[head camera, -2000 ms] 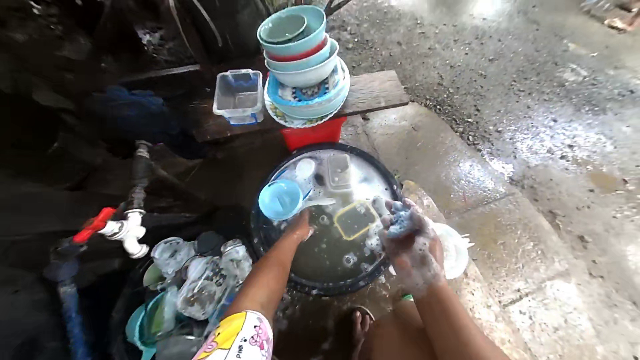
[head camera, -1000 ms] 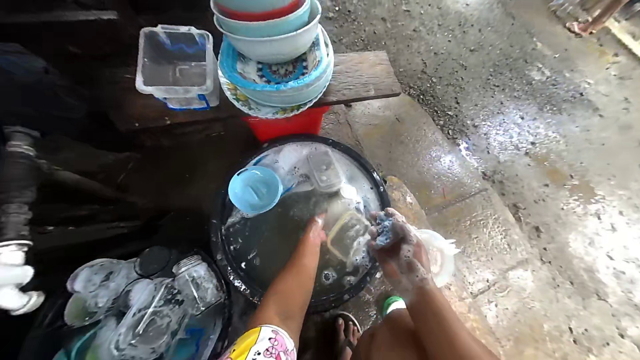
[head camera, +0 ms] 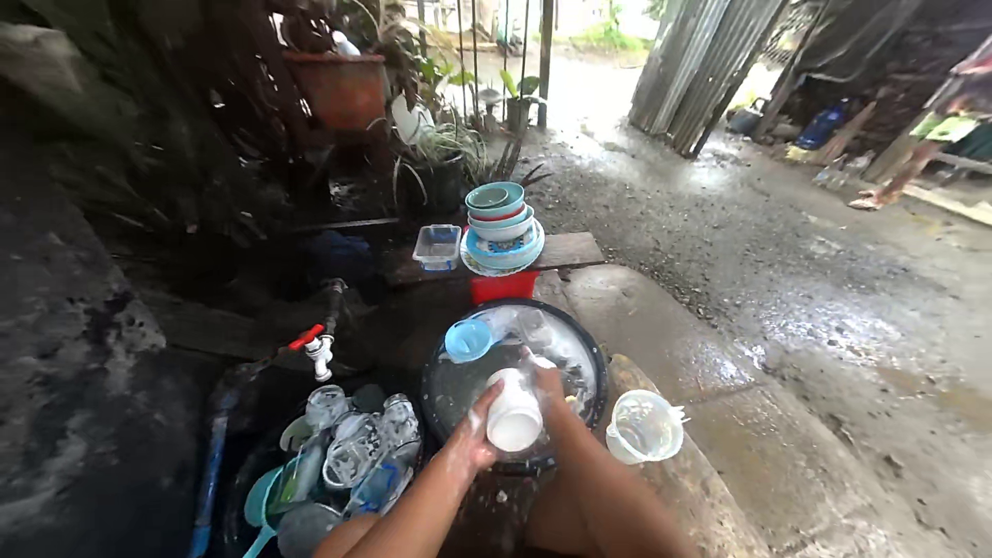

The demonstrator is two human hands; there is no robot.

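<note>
My left hand (head camera: pixel 474 434) grips the side of a white cylindrical container (head camera: pixel 514 412), tilted with one round end toward me. My right hand (head camera: pixel 542 381) is on the container's far right side, with white suds at its fingers; what else it holds is hidden. Both hands are over a round black basin (head camera: pixel 600 387) of soapy water. In the basin, a light blue plastic cup (head camera: pixel 468 340) and a clear plastic container (head camera: pixel 535 327) lie near the far rim. A translucent plastic pitcher (head camera: pixel 645 428) stands right of the basin.
Soapy jars and cups (head camera: pixel 355 457) fill a tub at the left, below a red-handled tap (head camera: pixel 316 349). Behind the basin, a wooden plank (head camera: pixel 573 249) bears stacked bowls (head camera: pixel 497 217) and a clear box (head camera: pixel 438 246). A red container (head camera: pixel 504 287) is under the plank.
The white container is now between my hands. My right hand, earlier at the basin's right side with a bluish, sudsy thing, has moved in beside it. The view has tilted up.
</note>
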